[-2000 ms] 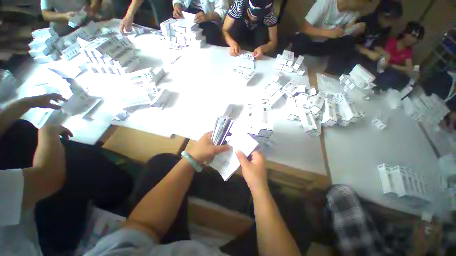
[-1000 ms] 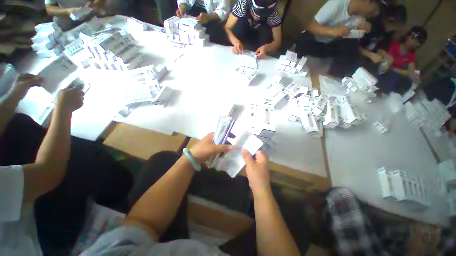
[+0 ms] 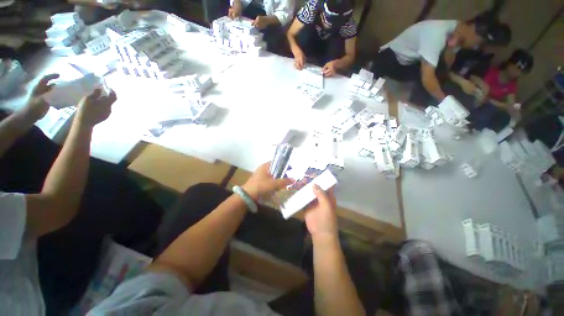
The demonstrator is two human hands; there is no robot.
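Observation:
My left hand point(image 3: 261, 185), with a pale bangle at the wrist, holds a stack of flat carton blanks point(image 3: 281, 162) above the table's near edge. My right hand point(image 3: 323, 207) holds a slim white folding carton point(image 3: 309, 193), tilted, with its upper end toward the right. The fingers of my left hand reach toward the carton's left side; whether they touch it cannot be told. Its end flaps are too blurred to make out.
The white table point(image 3: 247, 92) bears a loose pile of cartons point(image 3: 396, 145) to the right, stacked cartons point(image 3: 145, 52) at far left and a row point(image 3: 495, 244) at lower right. Brown cardboard point(image 3: 179, 176) lines the near edge. A neighbour point(image 3: 68, 148) sits at left; several people sit opposite.
The wide, flat blank in my right hand now shows as a slim, box-shaped carton. The left neighbour has raised a white sheet. A person at upper right now leans and reaches down to the table.

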